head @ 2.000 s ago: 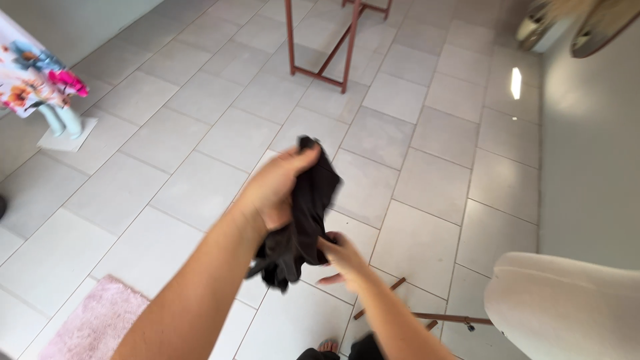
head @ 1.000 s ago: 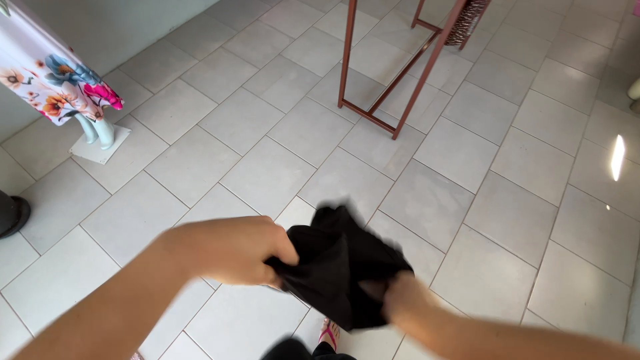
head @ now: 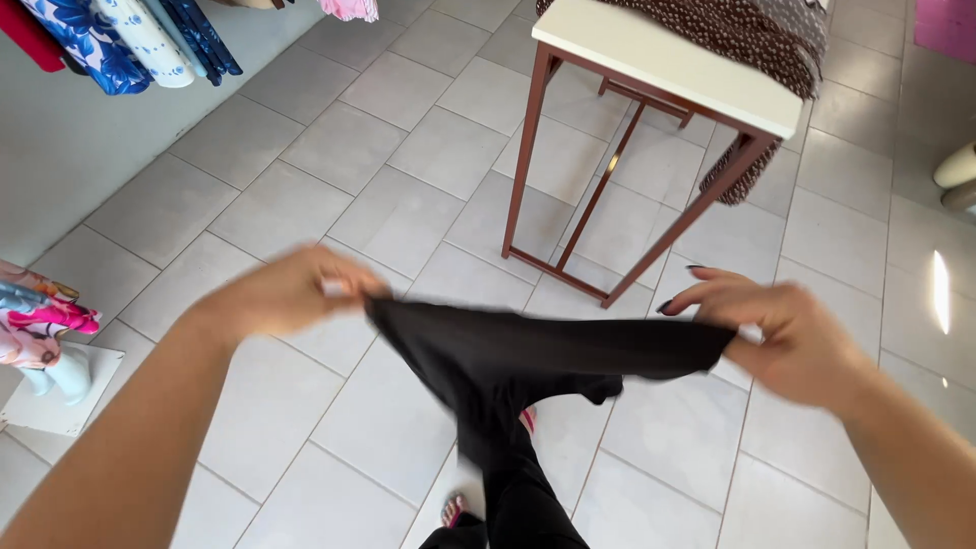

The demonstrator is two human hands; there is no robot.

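Observation:
A black cloth garment (head: 534,343) is stretched between my two hands above the tiled floor, its upper edge nearly level and its lower part hanging in folds over my legs. My left hand (head: 305,293) pinches one upper corner between thumb and fingers, slightly blurred. At the other end, my right hand (head: 778,335) pinches the opposite corner, with some fingers raised off the cloth. What kind of garment it is, I cannot tell.
A tall table with a cream top (head: 656,57) and brown metal legs stands ahead, patterned brown fabric (head: 717,30) draped over it. Clothes (head: 114,42) hang along the wall at upper left. A mannequin's base (head: 69,389) with floral cloth stands at the left edge.
My hands have moved apart and the black cloth, bunched up between them before, is now spread wide. The view has shifted, showing the tabletop and hanging clothes.

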